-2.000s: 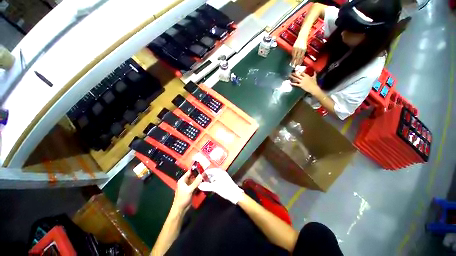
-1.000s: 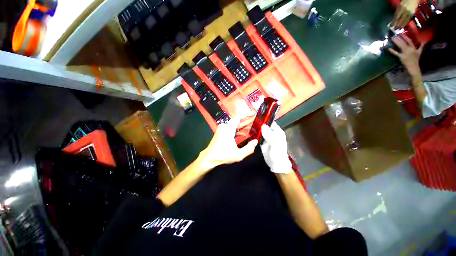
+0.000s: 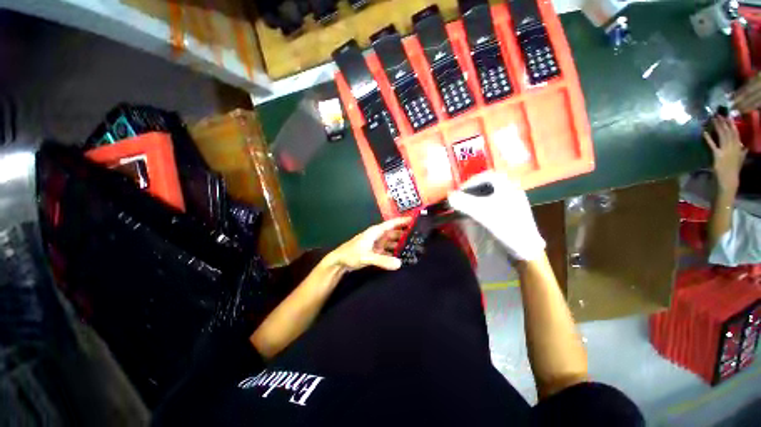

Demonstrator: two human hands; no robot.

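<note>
An open flip phone (image 3: 415,240) with a black keypad half and a red edge is held low in front of my body. My bare left hand (image 3: 371,248) grips its keypad end. My white-gloved right hand (image 3: 501,215) is at its upper half, fingers closed around the dark end; the exact grip is partly hidden. The orange-red work tray (image 3: 546,125) holds several open black phones in its back row. Another open phone (image 3: 402,187) with pale keys lies at the tray's left front. A closed red phone (image 3: 470,158) lies in a front pocket beside my right hand.
A yellow-white item (image 3: 332,118) and a clear plastic sheet (image 3: 303,138) lie on the green mat (image 3: 309,200). An open carton (image 3: 622,258) stands below the bench at right. Black blister trays (image 3: 150,275) are stacked at left. Another person's hand (image 3: 726,150) is at far right.
The phone in my hands, closed and red earlier, is now open. My gloved hand has moved to its upper half. The view has shifted, so the tray shows higher and nearer.
</note>
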